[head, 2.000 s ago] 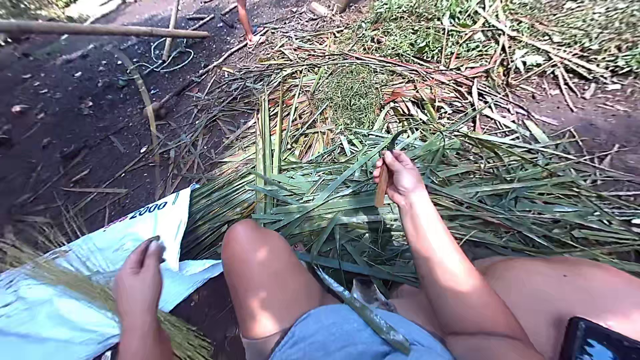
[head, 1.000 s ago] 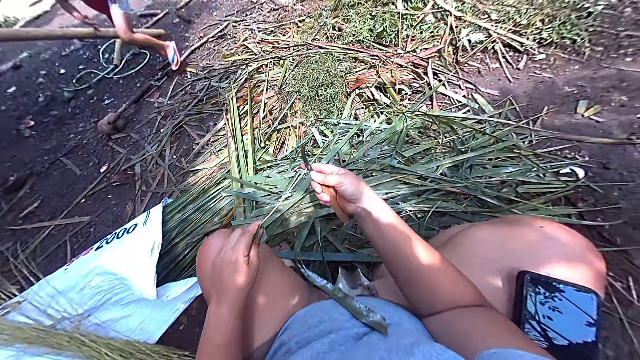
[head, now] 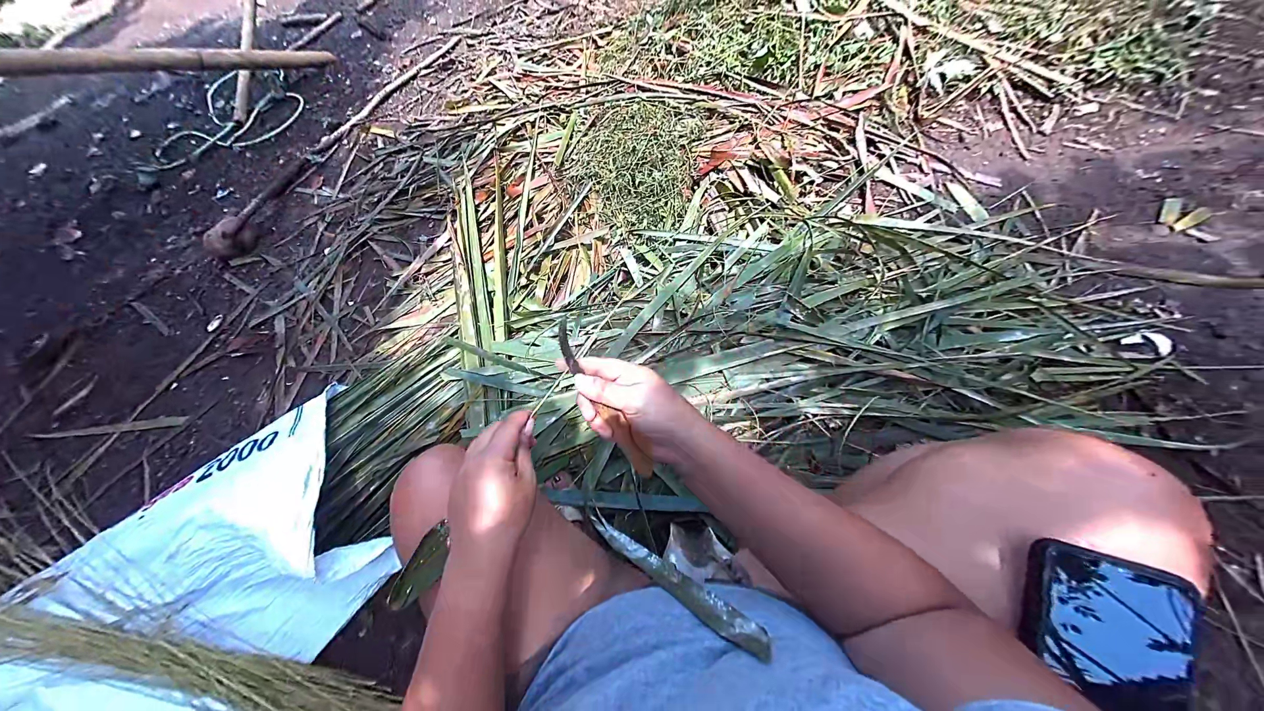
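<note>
My right hand point(head: 632, 410) is closed on a small knife with a wooden handle point(head: 629, 444); its dark curved blade point(head: 567, 346) points up and away. Close by on the left, my left hand point(head: 499, 469) pinches a thin green strip point(head: 541, 403) that runs toward the blade. Beneath and beyond both hands lies a pile of long green leaves point(head: 810, 336). A pale green leaf strip or stalk piece point(head: 691, 592) rests across my lap. Behind my left wrist shows a green leaf piece point(head: 423, 565), partly hidden.
A white woven sack point(head: 237, 523) lies at the left, with a bundle of thin fibres or leaf ribs point(head: 168, 662) on it. A phone point(head: 1111, 622) rests by my right thigh. A wooden pole point(head: 168, 61), a rope point(head: 232, 133) and a stick point(head: 346, 133) are at the upper left.
My left hand has come from over the sack to beside my right hand. The other person's leg, seen at the upper left earlier, is out of view.
</note>
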